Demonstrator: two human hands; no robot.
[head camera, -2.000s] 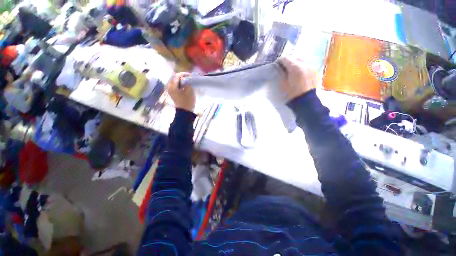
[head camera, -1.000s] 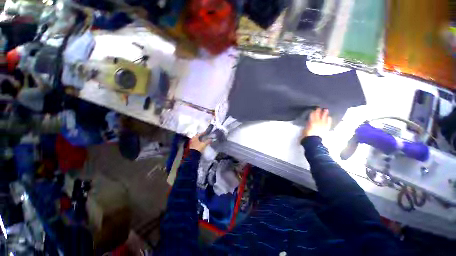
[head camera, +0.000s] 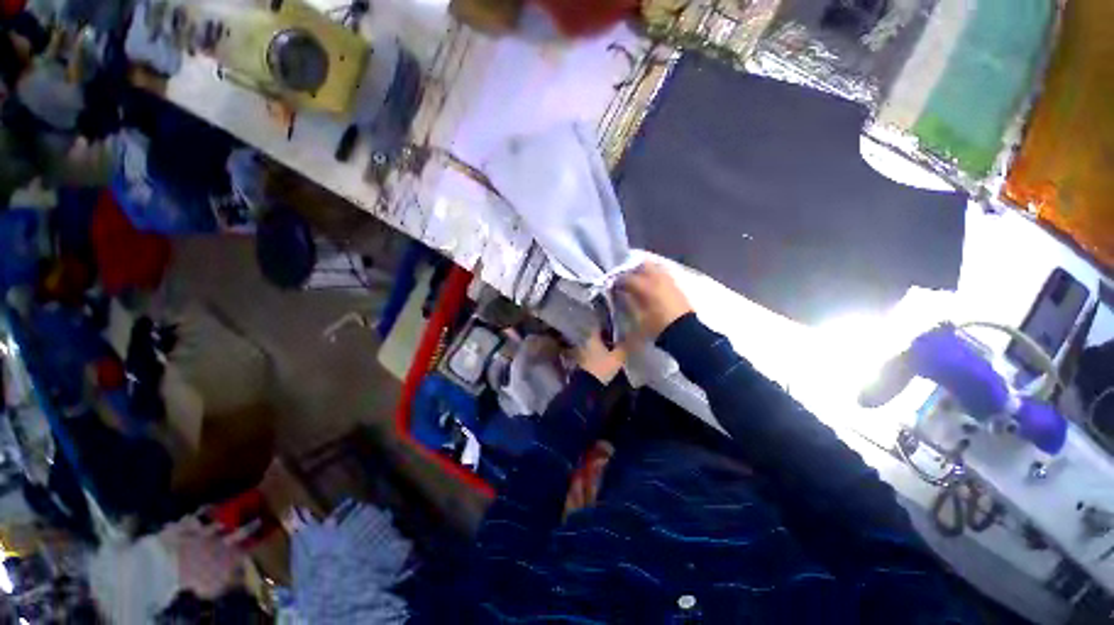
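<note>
A light grey-white cloth piece (head camera: 556, 195) hangs over the table's front edge, bunched at its lower end. My right hand (head camera: 650, 297) grips the bunched end. My left hand (head camera: 601, 357) is just below, at the table edge, against grey cloth; its fingers are partly hidden and I cannot tell if it holds anything. A dark grey garment panel (head camera: 782, 189) with curved cut edges lies flat on the white table to the right of the hands.
A red crate (head camera: 419, 397) with scraps stands below the table edge. A cream-yellow machine (head camera: 299, 55) is at upper left. At right are a purple wrapped part (head camera: 977, 376), dark-handled scissors (head camera: 963, 503) and a phone (head camera: 1051, 315). Green (head camera: 977, 92) and orange (head camera: 1075, 147) items lie behind.
My right hand has left the dark panel and moved left to the light cloth. My left hand now appears further right, close to it. The view has shifted, and the dark panel lies flat.
</note>
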